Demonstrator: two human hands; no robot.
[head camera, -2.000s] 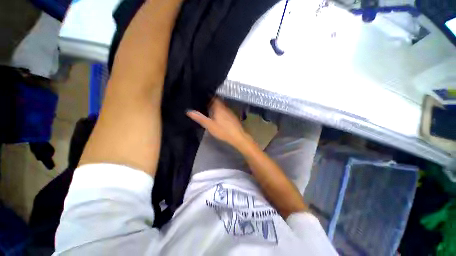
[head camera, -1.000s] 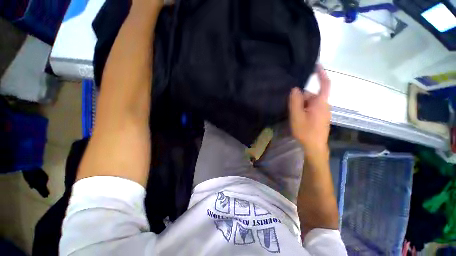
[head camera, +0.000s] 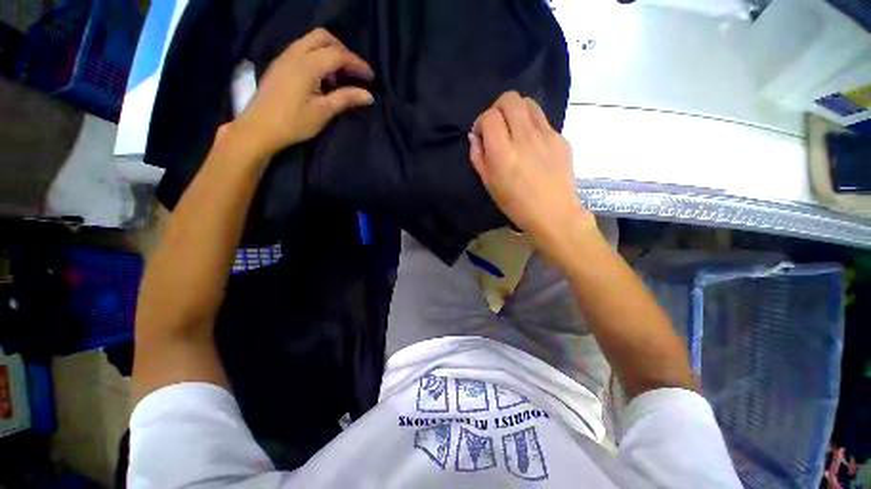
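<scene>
A large black garment (head camera: 420, 57) is spread over the left and middle of the table and hangs over its front edge toward the lap. My left hand (head camera: 304, 88) lies on the garment at the upper left, thumb and fingers apart, with no cloth clearly between them. My right hand (head camera: 520, 158) has its fingers curled onto the garment near its right side and pinches the cloth. A small white patch (head camera: 244, 86) shows on the cloth beside my left hand. More black cloth (head camera: 296, 325) lies below, left of the lap.
The white table (head camera: 669, 143) has a silvery front edge (head camera: 707, 215). A phone (head camera: 850, 160) sits in a beige tray (head camera: 819, 153) at the right. A plastic-lined mesh basket (head camera: 774, 363) stands below right. Blue crates (head camera: 95, 296) and grey-white cloth (head camera: 91, 177) are at the left.
The garment now covers much more of the table front than at first. My right hand has come up from the lap onto the cloth. My left hand has drawn back into view.
</scene>
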